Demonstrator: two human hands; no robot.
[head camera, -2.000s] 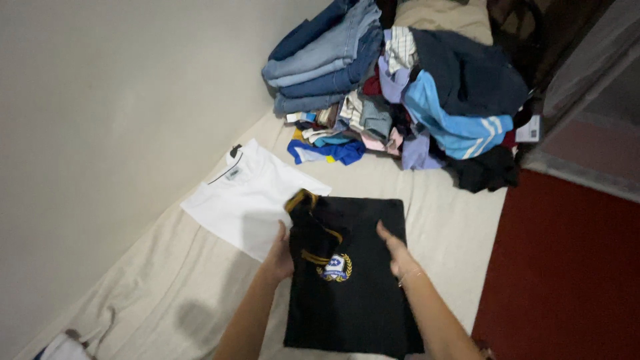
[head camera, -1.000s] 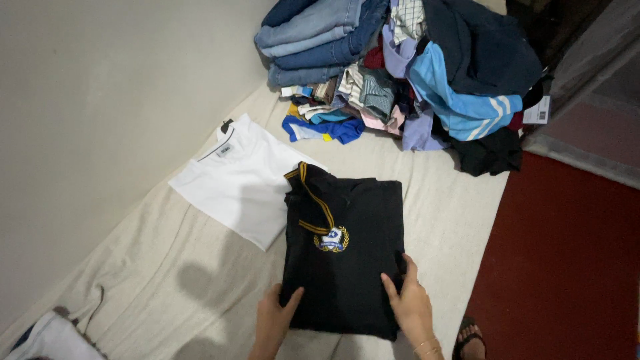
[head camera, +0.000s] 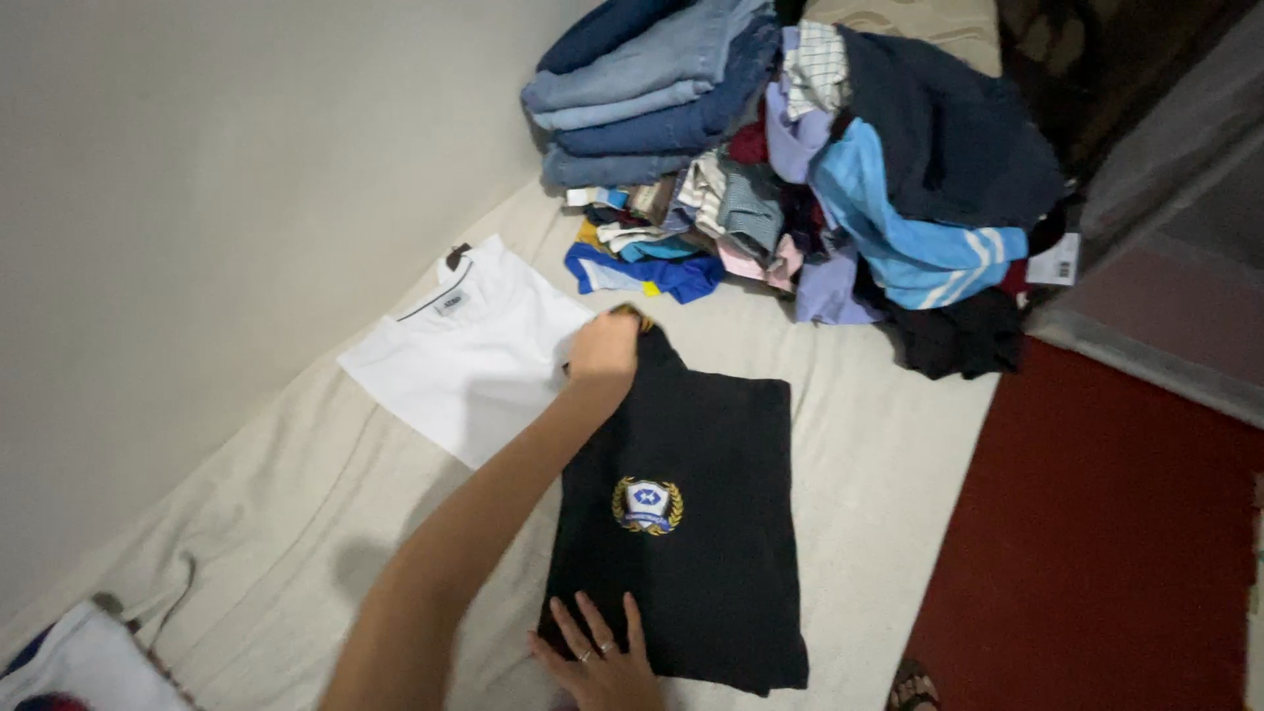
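Observation:
A black polo shirt (head camera: 711, 444) with a gold-and-white embroidered crest lies folded on the cream bedsheet. My left hand (head camera: 604, 348) reaches across to its upper left corner, fingers closed on the collar with yellow trim, which is mostly hidden. Flat on the shirt's lower left edge rests my right hand (head camera: 597, 652), fingers spread, with rings on it. Left of the black shirt, a folded white T-shirt (head camera: 474, 346) has its neckline toward the wall, close beside my left hand.
Folded jeans (head camera: 642, 89) are stacked by the wall, with a heap of mixed clothes (head camera: 918, 158) to their right. A white garment (head camera: 89, 662) lies at the lower left. Beyond the bed edge are the red floor (head camera: 1106, 523) and a sandalled foot (head camera: 913, 686).
My left hand has moved up from the shirt's lower left edge and taken hold of the collar. My right hand has moved left along the bottom edge, and its fingers are spread flat.

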